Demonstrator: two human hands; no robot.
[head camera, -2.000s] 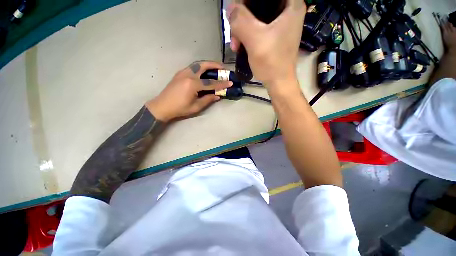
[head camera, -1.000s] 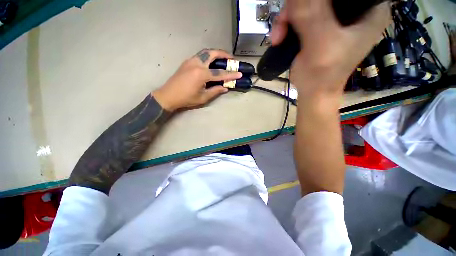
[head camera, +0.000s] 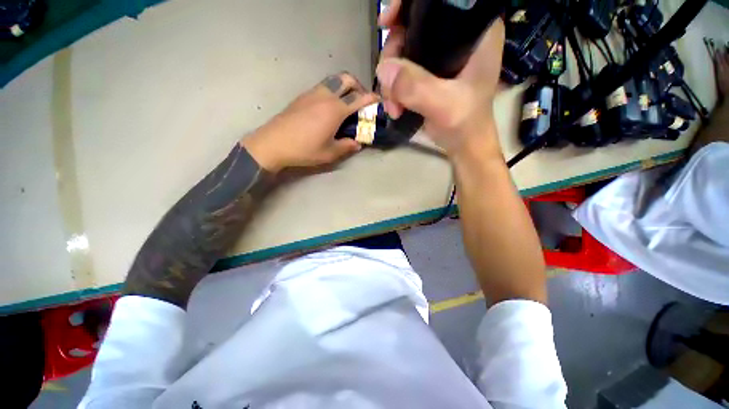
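Note:
Black corded devices with cream labels lie on the bench in front of me, partly hidden by my hands. My left hand holds them from the left, fingers over their near ends. My right hand grips the thick black electric screwdriver. Its lower end is over the right part of the devices. The bit and any screw are hidden. A thin cable hangs at the bench edge below my right wrist.
The silver-grey screw feeder is mostly hidden behind my right hand. A pile of waiting devices lies to the right, crossed by the thick black cord. Another person's white sleeve is at the right edge. Red stools stand below the bench.
The screwdriver swung right, off the devices, showing the feeder, and has now come back left over them. My left hand has stayed on the devices with its fingers shifted.

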